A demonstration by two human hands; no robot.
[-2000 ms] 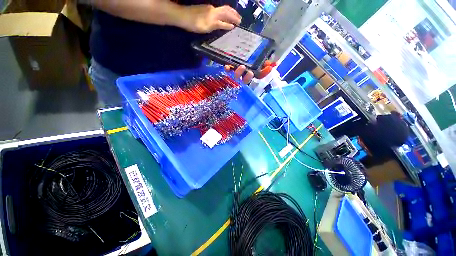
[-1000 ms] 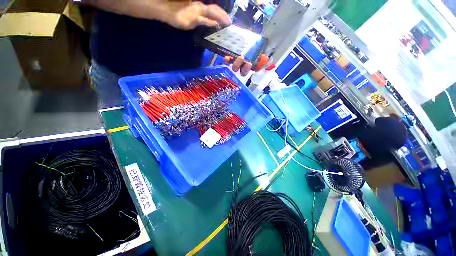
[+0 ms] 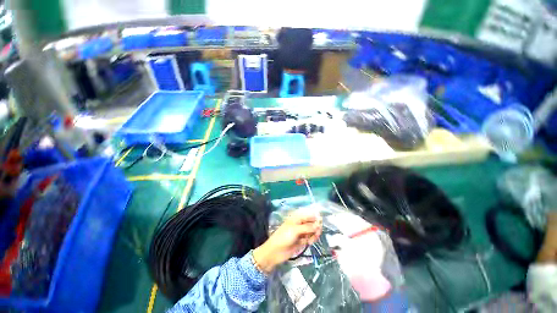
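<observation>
My bare left hand (image 3: 292,237), in a blue patterned sleeve, has its fingertips pinched on what look like thin wire ends, over a crinkled clear plastic bag (image 3: 282,299) with a white label. My right hand (image 3: 365,260), in a white glove with a pinkish palm, is just right of it. A red strip (image 3: 364,231) across the glove looks like a scissors handle; the blades are unclear. Small blue and dark bits show between the hands. A black cable coil (image 3: 168,244) lies left of the bag and another (image 3: 415,214) lies behind right. Blur hides fine detail.
The blue crate (image 3: 91,244) with red pieces is at left. A light-blue tray (image 3: 162,116) and a small dark fan (image 3: 239,119) stand behind. A cream box (image 3: 378,160) bears a small blue tray (image 3: 280,151) and a bagged black bundle (image 3: 391,119). Another gloved hand (image 3: 543,284) shows at the right edge.
The view has swung right along the bench. Both my hands, the clear bag and the right coil have come into view. The person with the tablet and the dark coil bin have left it.
</observation>
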